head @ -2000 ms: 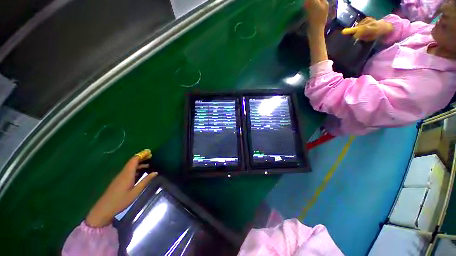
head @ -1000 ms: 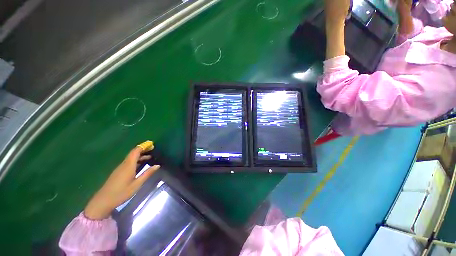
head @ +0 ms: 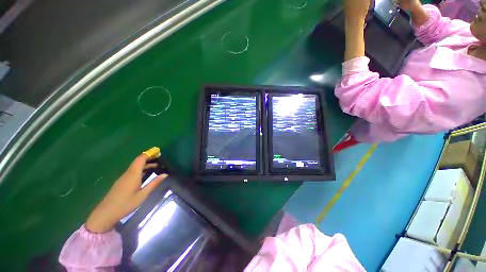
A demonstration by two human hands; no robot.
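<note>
My left hand (head: 122, 196), with a yellow finger cot on one fingertip, is at the far left edge of a near black tray (head: 200, 204), its thumb and fingers around the edge. A dark glossy tablet with bright glare (head: 168, 234) lies in that tray, which is cut off by the bottom edge. Just beyond, a second black tray (head: 265, 178) lies flat with two lit tablets side by side, the left one (head: 233, 133) and the right one (head: 296, 133). Both show dark screens with rows of small text. My right hand is out of view; only its pink sleeve (head: 306, 252) shows.
The green bench top (head: 106, 143) bears chalk-like circles and has a curved metal rail (head: 106, 66) at its far left. A coworker in pink (head: 421, 95) handles a dark tray (head: 383, 48) at the upper right. White boxes (head: 437, 204) stand at the right.
The circles on the green surface have shifted up and right past the trays. The far tray sits slightly higher and further right in view. My left hand keeps its place on the near tray.
</note>
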